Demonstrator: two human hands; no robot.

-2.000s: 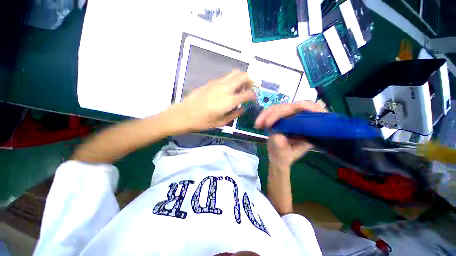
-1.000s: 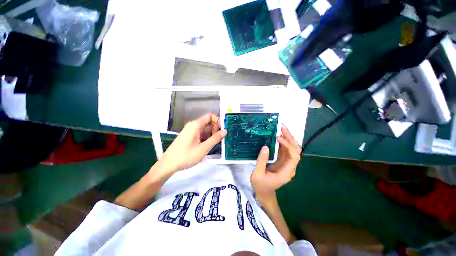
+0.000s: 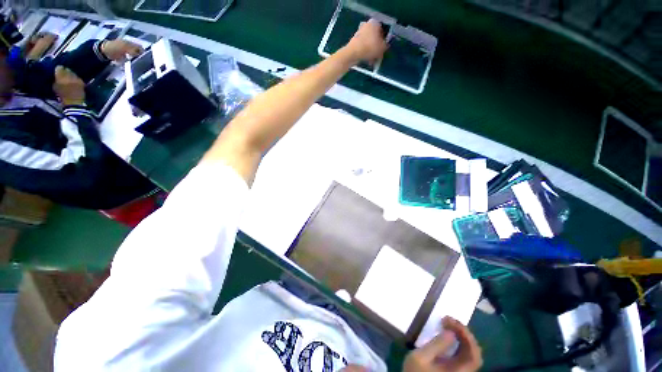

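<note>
My left hand (image 3: 369,45) is stretched far forward over the green line, its fingers closed on the middle bar of a white two-window panel frame (image 3: 327,33). The frame lies on the line; the hand partly hides it, and its right window looks dark. My right hand (image 3: 444,352) is low at the right by the bench edge, fingers loosely curled, with nothing visible in it. The brown-grey work fixture (image 3: 330,236) lies on the white sheet (image 3: 290,156) with no frame on it. A white square (image 3: 396,289) shows on its right half.
A green circuit board (image 3: 427,182) and a board stack (image 3: 533,196) lie at the right. The blue screwdriver (image 3: 526,248) hangs over the stack's near side. Screws (image 3: 361,171) lie on the sheet. Another person (image 3: 54,138) works at the left beside a white-and-black box (image 3: 170,87).
The frame has gone from in front of me to the green line, with my left hand on it. My right hand has let go of it. The view has turned and now shows more of the line.
</note>
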